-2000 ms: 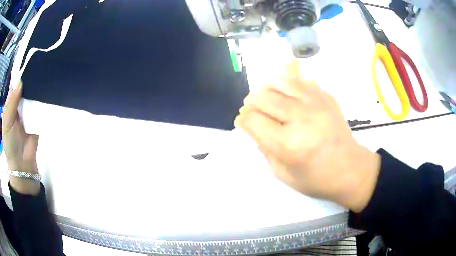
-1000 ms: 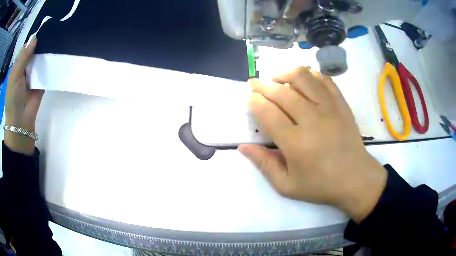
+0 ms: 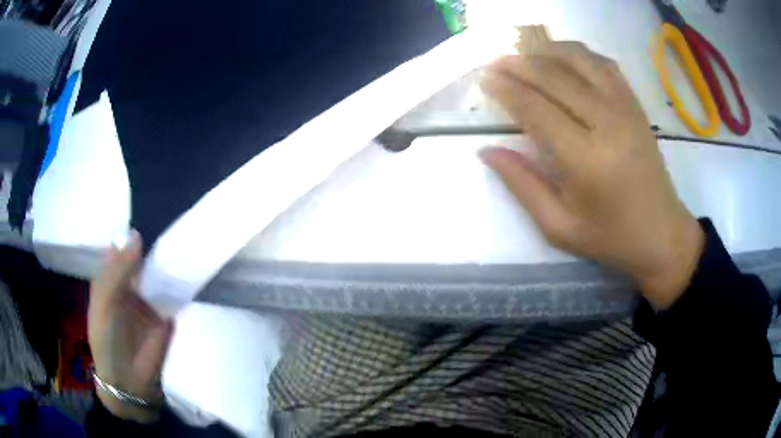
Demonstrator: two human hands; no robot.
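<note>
A black fabric panel lies across the upper left, with a white fabric piece showing as a band along its near edge. My left hand holds the near left corner of the white piece at the table's front edge. My right hand lies over the far right end of the white band, fingers slightly spread, thumb apart; whether it grips the cloth cannot be told. A tan piece shows at its fingertips. A green guard is at the top edge. The needle area is not visible.
Scissors with yellow and red handles lie at the upper right. A ruler-marked strip runs along the table's front edge. A checked cloth covers the lap below. White fabric lies at the left, near a blue strip.
My left hand has moved down and right, pulling the panel's left corner nearer, so its edge runs diagonally. My right hand sits higher and further right in view. The machine head has left the view.
</note>
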